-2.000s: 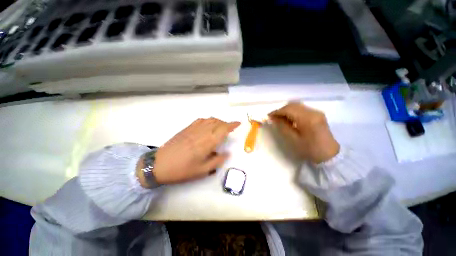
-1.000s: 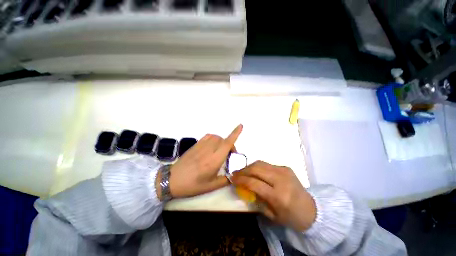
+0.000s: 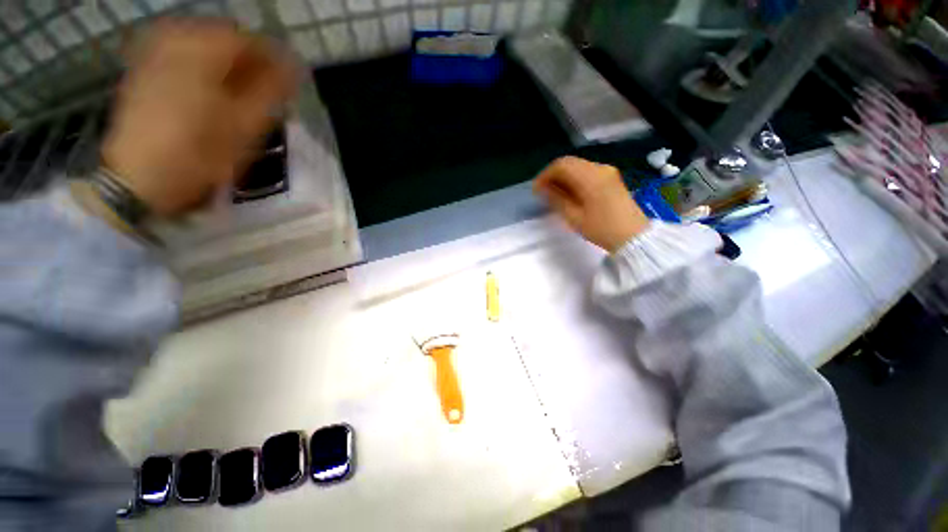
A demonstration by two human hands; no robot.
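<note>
Several dark square smartwatches [image 3: 284,460] lie in a row on the white bench at the lower left, screens up. An orange scraper [image 3: 448,387] lies flat near the middle, its wide pale head towards the back. A small slim yellow tool [image 3: 493,297] lies behind it to the right. My left hand [image 3: 198,114] is raised and blurred over the foam tray at the upper left; whether it holds anything cannot be told. My right hand [image 3: 590,202] is over the back of the bench with curled fingers; its fingertips are partly hidden and nothing shows in it.
Stacked white foam trays [image 3: 272,244] stand at the back left. A blue holder box [image 3: 657,200] with bottles is just right of my right hand, a small black object [image 3: 729,246] beside it. Another blue box [image 3: 455,60] stands at the back. A grey metal arm [image 3: 774,78] slants above the right side.
The view has turned right. Both hands have left the watch at the front; my left hand rose to the trays, my right moved to the back. The orange scraper was let go and lies on the bench.
</note>
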